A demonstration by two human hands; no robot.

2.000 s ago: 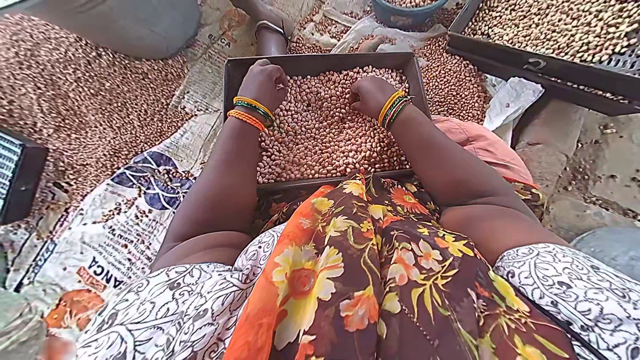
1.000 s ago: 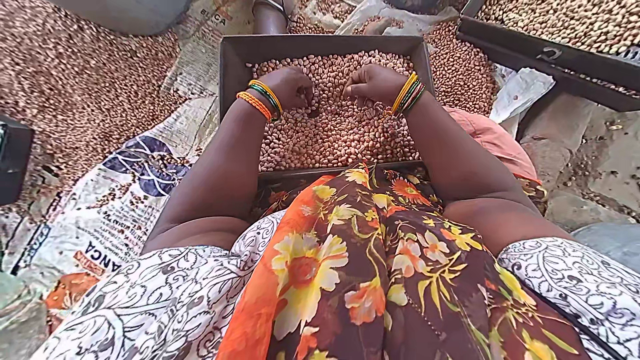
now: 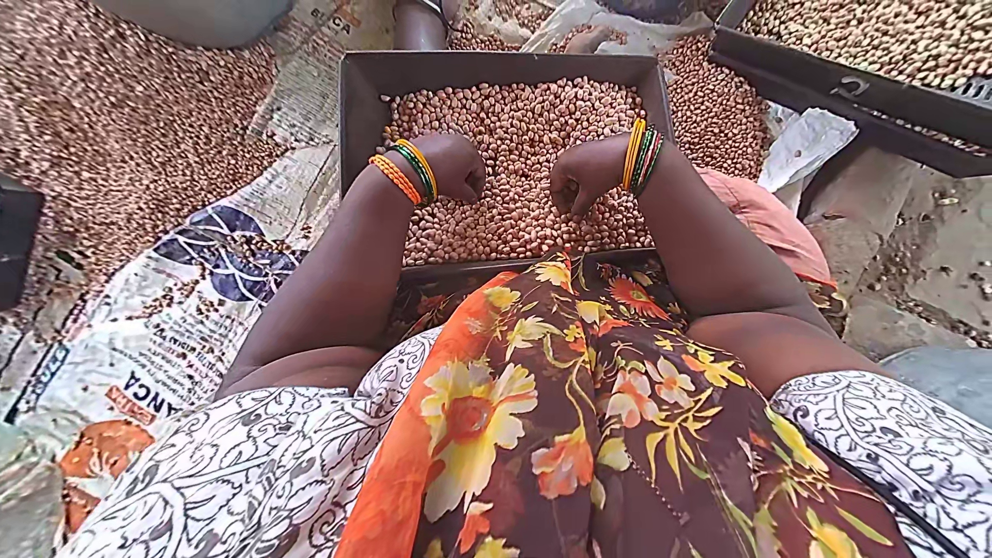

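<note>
A dark rectangular tray (image 3: 496, 68) lies at my lap, its floor largely covered by a layer of pinkish-brown beans or nuts (image 3: 519, 139). My left hand (image 3: 453, 168) rests on the left part of that layer, fingers curled inward. Opposite it, my right hand (image 3: 590, 174) is over the right part, fingers bent down at the nuts. Both wrists wear orange, yellow and green bangles. Whether either hand has nuts inside its curled fingers is hidden.
A large heap of similar nuts (image 3: 116, 116) spreads over printed sacks (image 3: 186, 333) at left, beside a grey tub (image 3: 201, 15). Another dark tray (image 3: 852, 89) with paler nuts stands upper right, near white plastic (image 3: 810, 147). More nuts lie behind my tray. Another person's limb (image 3: 418, 27) shows beyond it.
Both hands have come from the far part of the tray toward its near side. Since one second ago they have moved apart from each other.
</note>
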